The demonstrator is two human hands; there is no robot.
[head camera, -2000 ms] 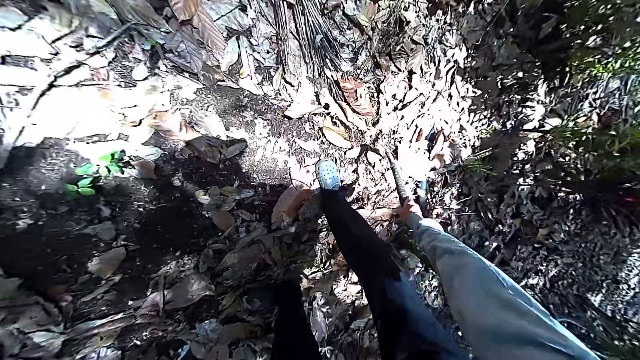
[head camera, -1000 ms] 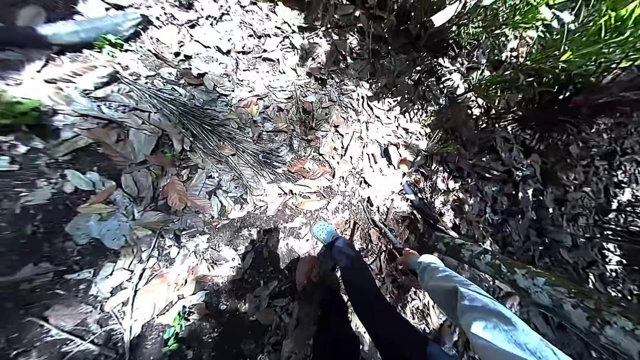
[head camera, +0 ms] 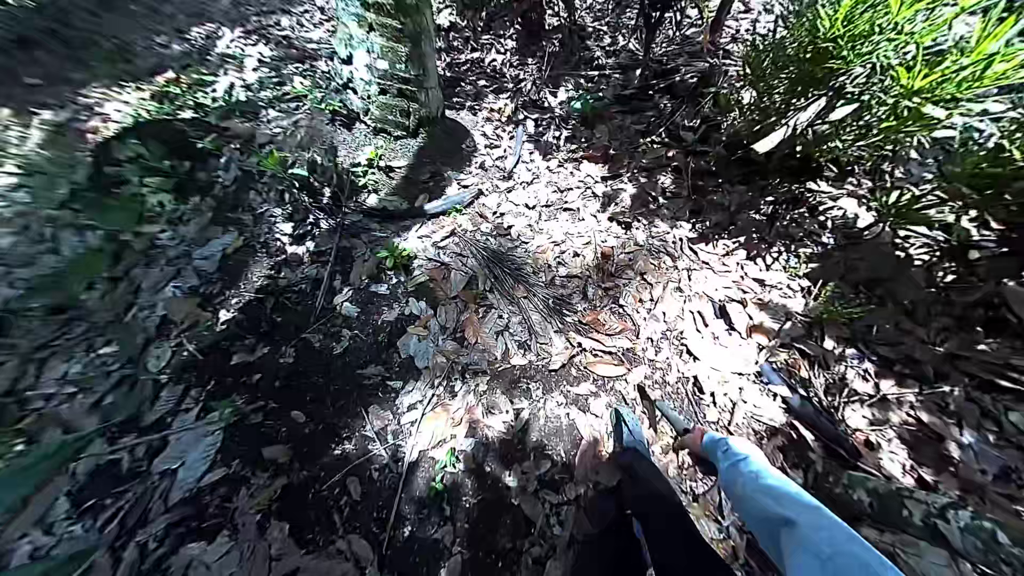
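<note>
My right hand (head camera: 694, 440), at the end of a light blue sleeve, is closed on a long, narrow tool (head camera: 672, 416) that looks like a machete; its tip points up and left over the leaf litter. Just left of it is my foot in a light shoe (head camera: 629, 430), below a dark trouser leg. A bundle of thin dry stalks (head camera: 512, 280) lies on the ground ahead of the foot. My left hand is out of the frame.
A tree trunk (head camera: 428, 64) stands at the top centre. Green grassy plants (head camera: 912, 64) grow at the upper right. A mottled log (head camera: 920, 512) lies at the lower right, and small green seedlings (head camera: 394, 256) grow left of the stalks.
The view has swung up to show the trunk and ground farther ahead. My right hand still holds the long tool.
</note>
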